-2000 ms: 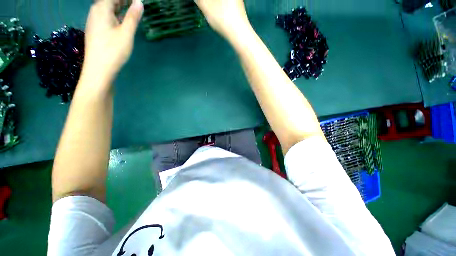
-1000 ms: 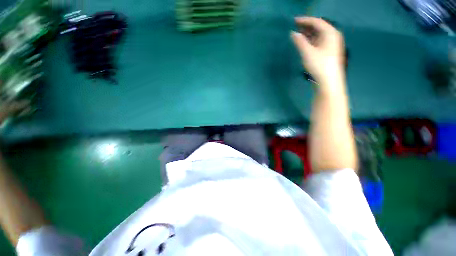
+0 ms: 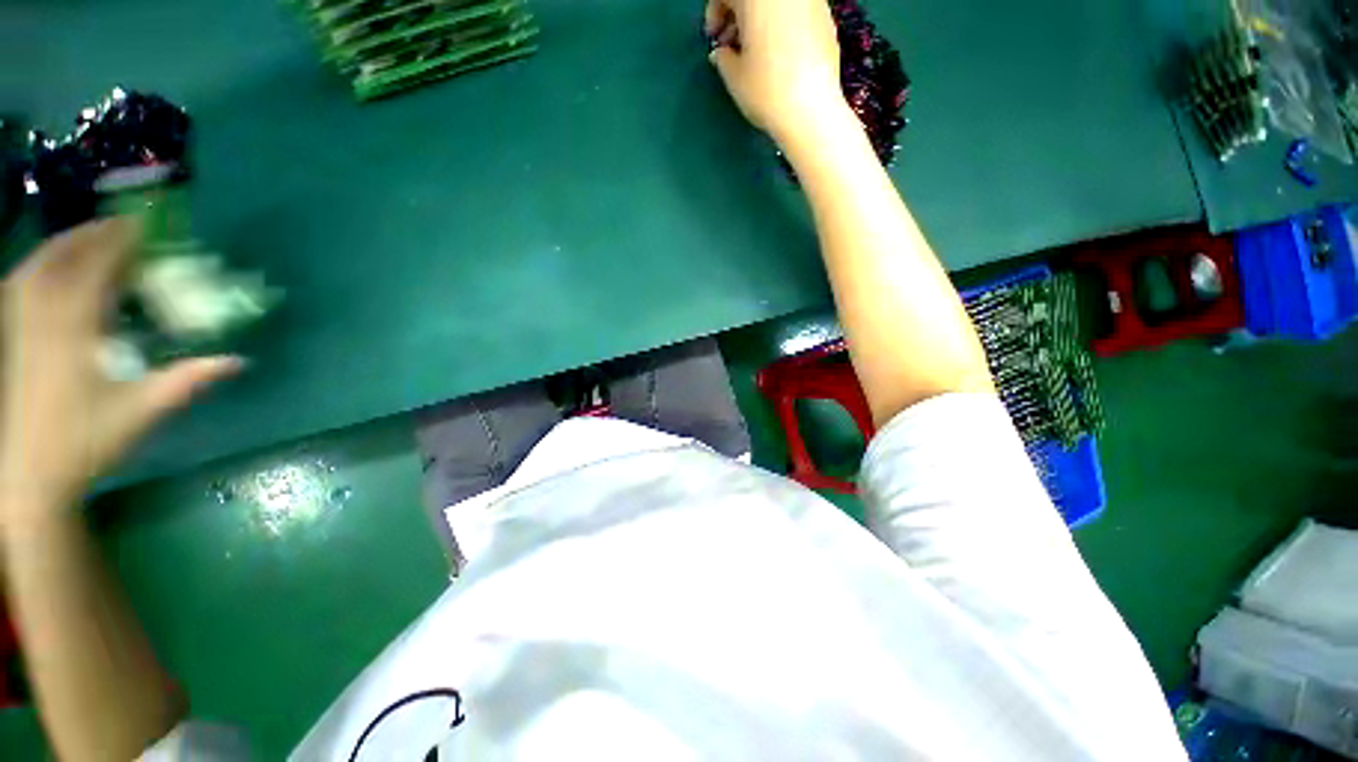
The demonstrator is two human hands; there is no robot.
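Note:
My left hand [image 3: 90, 357] is at the left side of the mat, blurred, with a green-and-white circuit board [image 3: 194, 290] held between thumb and fingers. The left pile of small black components [image 3: 127, 134] lies just beyond it. My right hand [image 3: 767, 60] is at the upper middle, against the left side of the right component pile [image 3: 871, 90]. Its fingertips are closed together around something small and dark, perhaps a component. A ribbed green stack of boards [image 3: 425, 37] stands at the top, between the hands.
The dark green mat [image 3: 492, 253] ends at a front edge above my lap. Below it at right are red stools [image 3: 827, 410], a blue crate of boards [image 3: 1072, 484] and a blue bin [image 3: 1296, 276]. Clear plastic bags [image 3: 1296, 60] and more boards [image 3: 1224, 97] lie at far right.
My left hand has come back from the far left with a board. My right hand stays by the right pile, its fingers now closer together. The view has shifted.

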